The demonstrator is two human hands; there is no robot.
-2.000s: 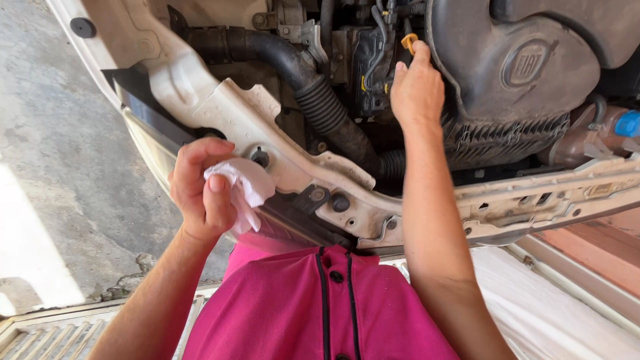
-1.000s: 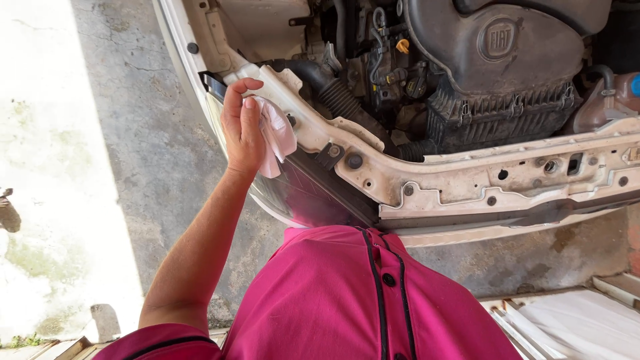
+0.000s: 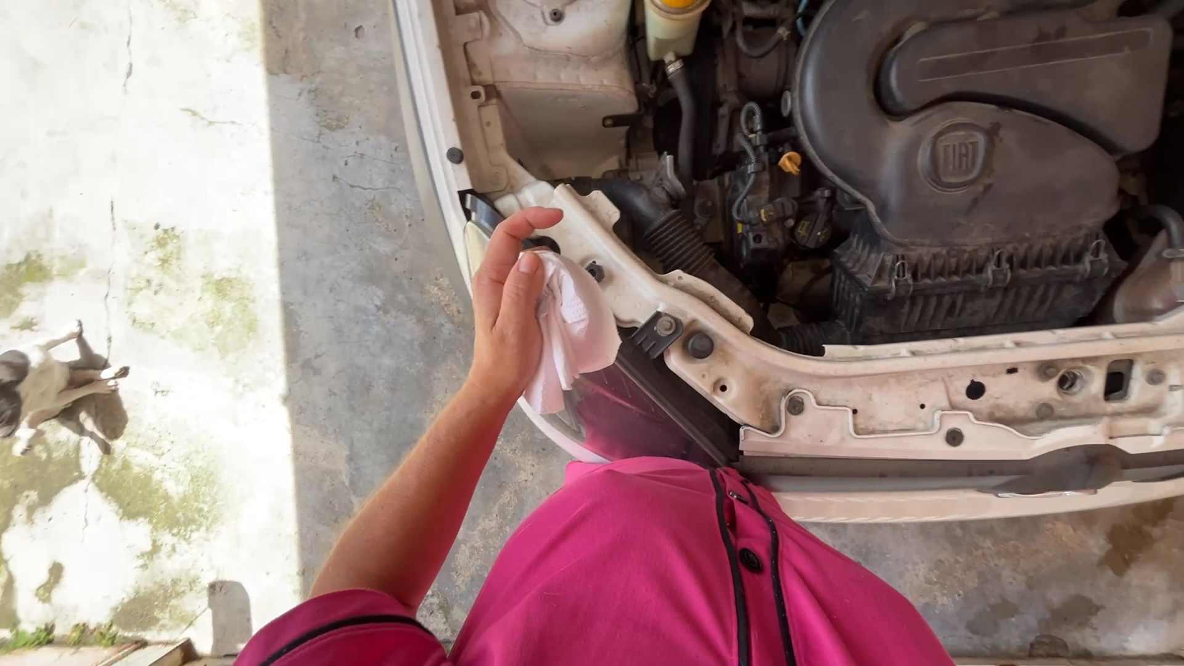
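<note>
My left hand [image 3: 509,314] holds a crumpled white paper towel [image 3: 575,328] over the headlight corner of a white car's front frame [image 3: 638,296]. Its index finger points out, and the towel hangs from the thumb side. My right hand is out of view. In the engine bay, the yellow dipstick handle [image 3: 789,163] sits left of the black plastic engine cover [image 3: 1004,176], which bears the Fiat badge. Below that cover is a ribbed black air filter housing [image 3: 976,282].
A reservoir with a yellow cap [image 3: 672,28] stands at the top of the bay. A corrugated black hose [image 3: 680,242] runs behind the frame. An animal [image 3: 60,388] lies on the sunlit concrete floor [image 3: 185,277] at the left.
My right hand, at the yellow dipstick handle two seconds ago, has let go and left the view. My left hand still holds the towel. The view has shifted left.
</note>
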